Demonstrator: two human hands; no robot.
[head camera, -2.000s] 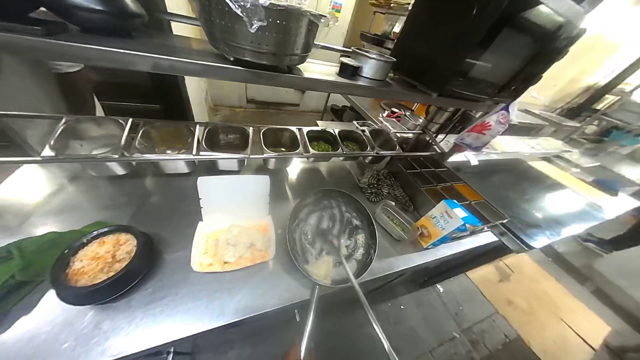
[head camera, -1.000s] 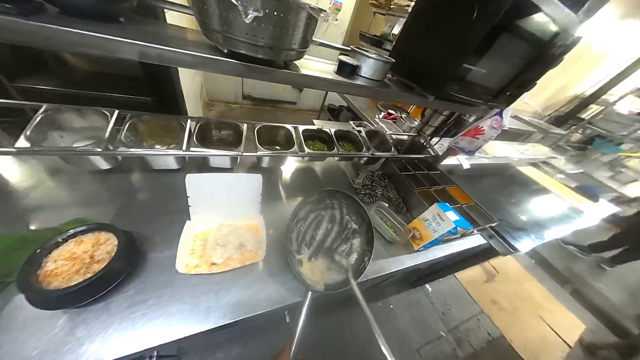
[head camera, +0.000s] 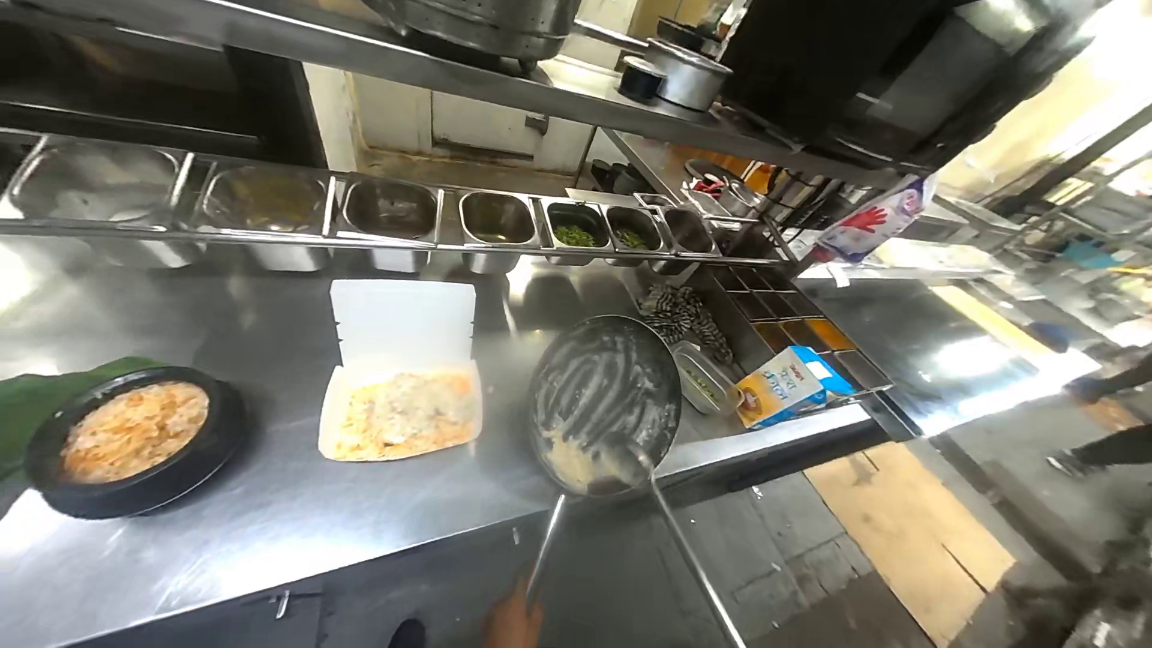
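At the bottom edge my left hand (head camera: 515, 619) is closed around the handle of a dark frying pan (head camera: 605, 391). Pale, creamy sauce streaks the pan's inside and pools near its lower side. A long-handled metal ladle (head camera: 693, 558) rests with its head in that sauce; its handle runs out of view at the bottom, and my right hand is not seen. Left of the pan stands a white takeaway box (head camera: 402, 328), lid raised, filled with food under a pale sauce. A black bowl (head camera: 220, 441) of orange-and-white food sits at the far left, beside a green cloth (head camera: 27, 405).
Metal food pans (head camera: 391, 209) line a rack behind the steel counter (head camera: 270, 531). Right of the frying pan are a clear plastic tub (head camera: 704, 382), a blue and yellow carton (head camera: 787, 387) and a striped cloth (head camera: 684, 315). A shelf (head camera: 405, 81) crosses above. A person's leg (head camera: 1116, 454) shows at the right.
My left hand shows more plainly at the bottom edge than before. The pan and ladle keep nearly the same place beside the takeaway box. The person's leg at the right came into view after the earliest frame.
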